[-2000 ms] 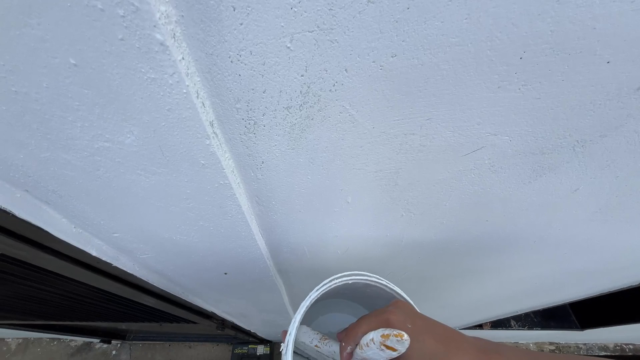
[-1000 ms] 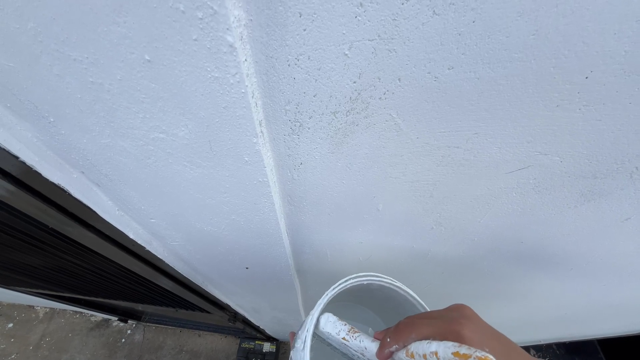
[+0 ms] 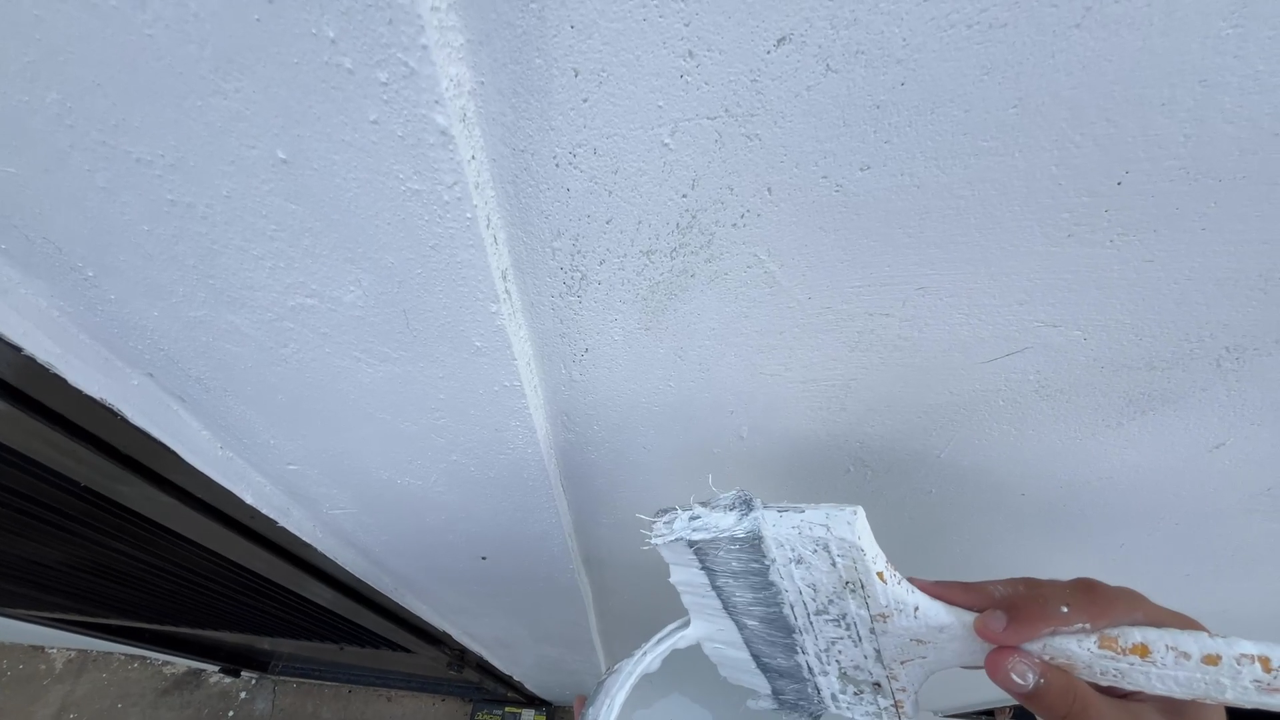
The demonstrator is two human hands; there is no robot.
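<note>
My right hand (image 3: 1070, 640) grips the handle of a wide paintbrush (image 3: 830, 610), which is crusted with white paint. Wet white paint coats the bristles, held just over the rim of a white bucket (image 3: 640, 665) with white paint inside. Of my left hand (image 3: 579, 706) only a sliver of a finger shows at the bucket's left edge; the rest is out of frame. Behind the brush rises a rough, pale wall (image 3: 850, 300) with a greyish speckled patch. A brighter white line (image 3: 505, 290) runs down its inner corner.
At the lower left is a dark slatted metal frame (image 3: 180, 530) set against the wall. Stained concrete ground (image 3: 130, 685) lies below it. A small dark box bearing writing (image 3: 508, 711) sits at the bottom edge.
The brush, earlier with its head down in the bucket, has come up and out, its bristles now showing loaded with paint. The view has shifted somewhat.
</note>
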